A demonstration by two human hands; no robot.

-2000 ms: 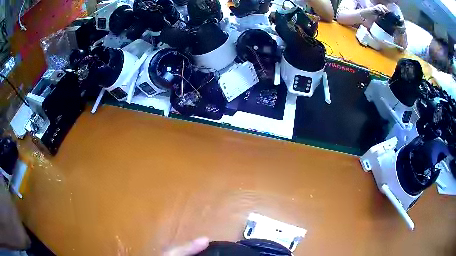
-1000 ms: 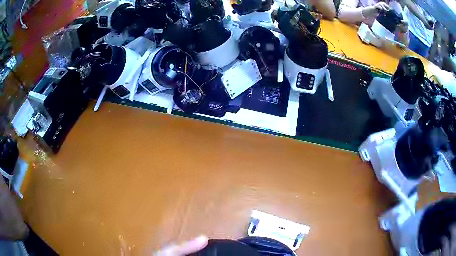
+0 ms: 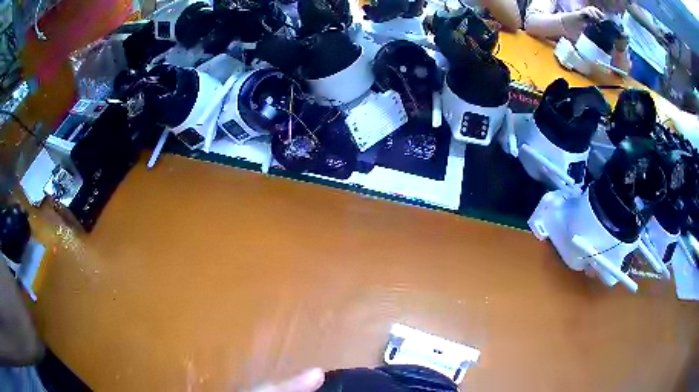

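Observation:
A camera unit lies at the bottom edge, cut off by it. Its glossy black shell (image 3: 391,379) faces me and its white mounting bracket (image 3: 431,352) points away over the tabletop. One finger or thumb of my left hand (image 3: 295,382) shows at the left side of the black shell. The rest of the hand is below the picture, so its grip is hidden. My right hand is not in view.
Several white-and-black camera units (image 3: 333,73) crowd the mat at the back; more stand at the right (image 3: 594,230). A loose white plate (image 3: 375,120) lies among them. A black box (image 3: 103,164) is at left. Other people's arms (image 3: 563,23) show back right and at the left edge.
Camera units at the right have shifted, and another now stands at the right end of the mat. The unit seen low at the right a second ago is gone from there. My left hand is nearly unchanged.

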